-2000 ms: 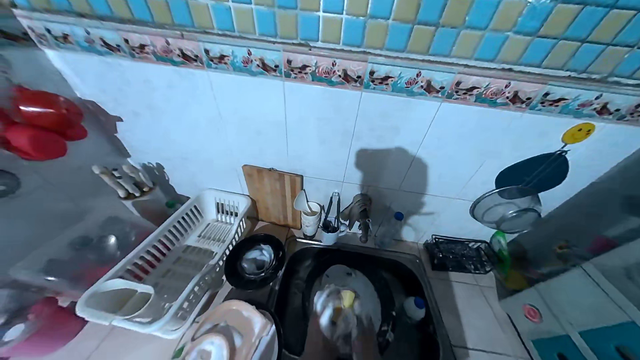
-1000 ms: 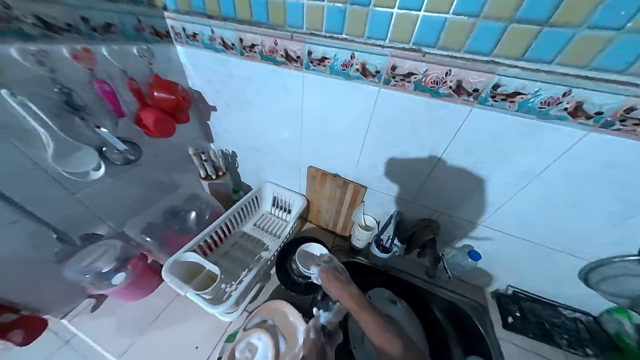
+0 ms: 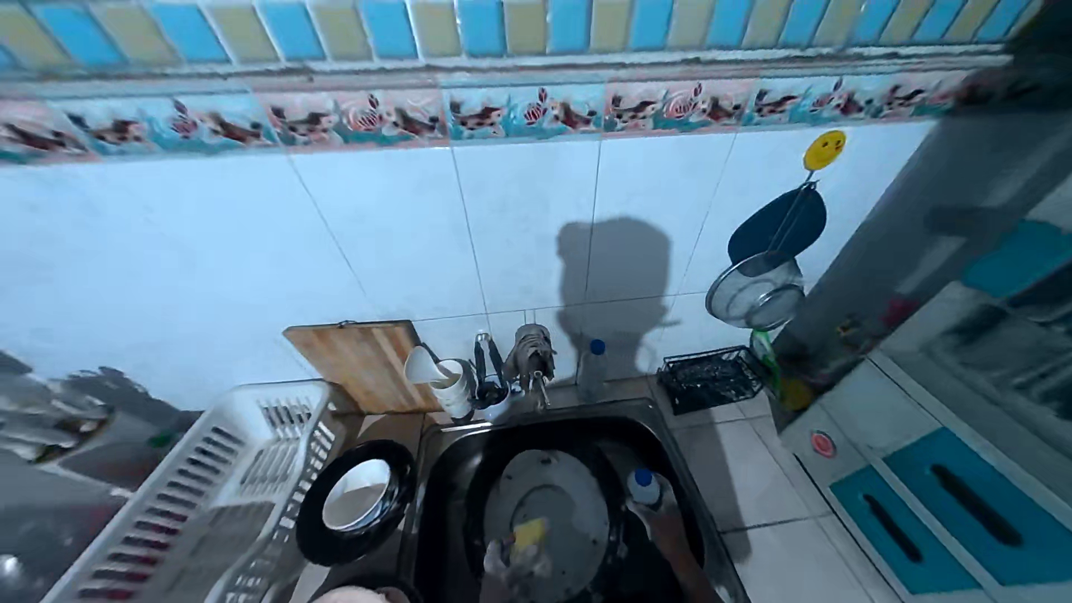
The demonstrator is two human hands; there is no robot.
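Note:
My left hand [image 3: 509, 569], covered in suds, holds a yellow sponge [image 3: 529, 534] over a large round plate or lid [image 3: 554, 502] in the sink [image 3: 442, 456]. A wide black pan or basin surrounds that round piece. At the sink's right side, my right hand [image 3: 657, 511] grips a bottle with a blue cap [image 3: 643, 477]. Left of the sink, a white bowl [image 3: 358, 494] rests on a black plate [image 3: 311, 515]. The cloth-wrapped faucet [image 3: 531, 356] rises behind the sink.
A white dish rack [image 3: 243, 394] stands left, beside a wooden cutting board [image 3: 360, 364]. Cups of utensils [image 3: 454, 389] are near the faucet. A clear blue-capped bottle [image 3: 593, 373] and a black wire basket [image 3: 710, 381] stand at the back right. A strainer [image 3: 758, 293] hangs on the wall.
My right hand has moved from the white bowl on the left to the bottle at the sink's right. The view has swung right.

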